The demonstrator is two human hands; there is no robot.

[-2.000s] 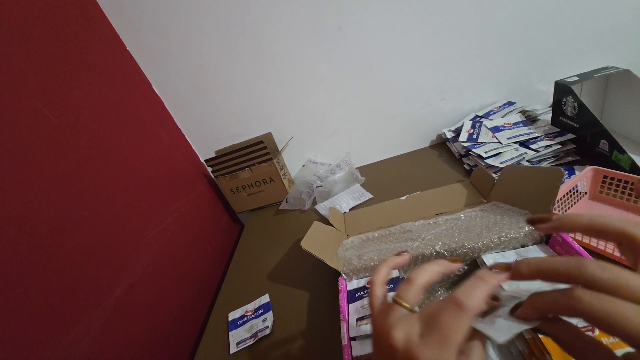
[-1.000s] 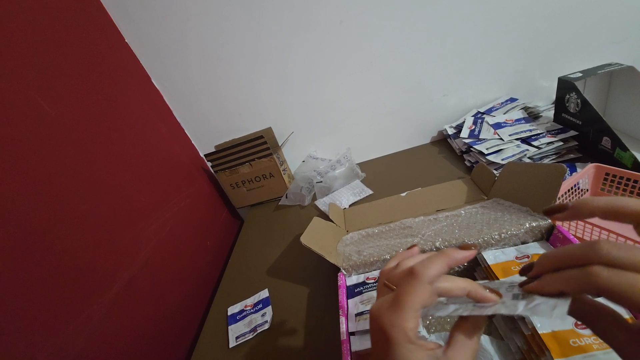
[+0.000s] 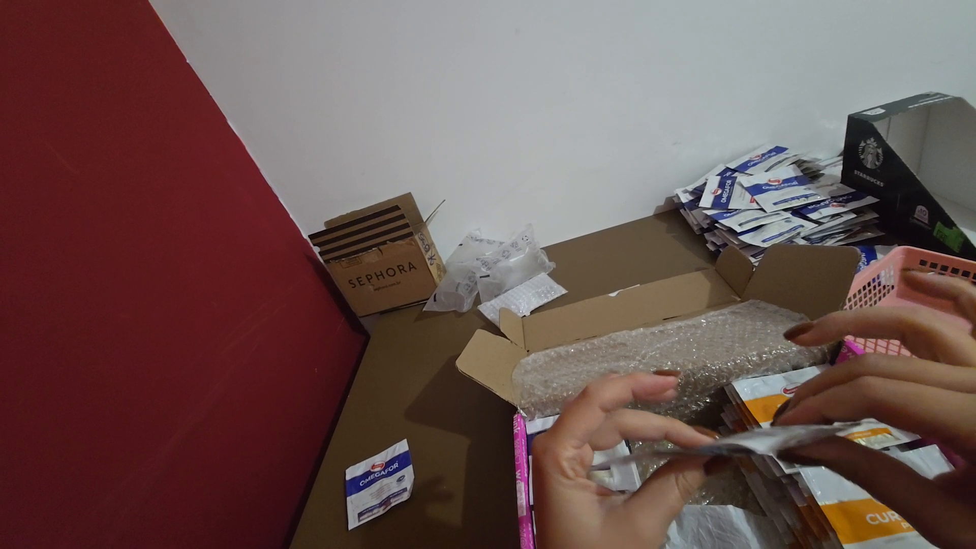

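Observation:
My left hand [image 3: 602,465] pinches one end of a small sachet [image 3: 770,440] between thumb and index finger, and my right hand [image 3: 892,389] pinches the other end. The sachet is seen nearly edge-on, above an open cardboard box [image 3: 625,309] with pink sides. Inside the box, orange-and-white sachets [image 3: 854,518] stand in a stack at the right, bubble wrap [image 3: 656,351] lies along the back, and blue-and-white sachets are partly hidden behind my left hand. A single blue-and-white sachet [image 3: 379,483] lies on the brown table left of the box.
Behind the box are a small printed cardboard box [image 3: 385,274], clear plastic air pillows [image 3: 496,263] and a pile of blue-and-white sachets [image 3: 778,194]. A black display box [image 3: 888,168] and a pink plastic basket [image 3: 877,293] stand at the right. A red wall rises at the left.
The sachet between my hands has tilted from showing its flat face to nearly edge-on. Orange-and-white sachets in the box show more than two seconds ago.

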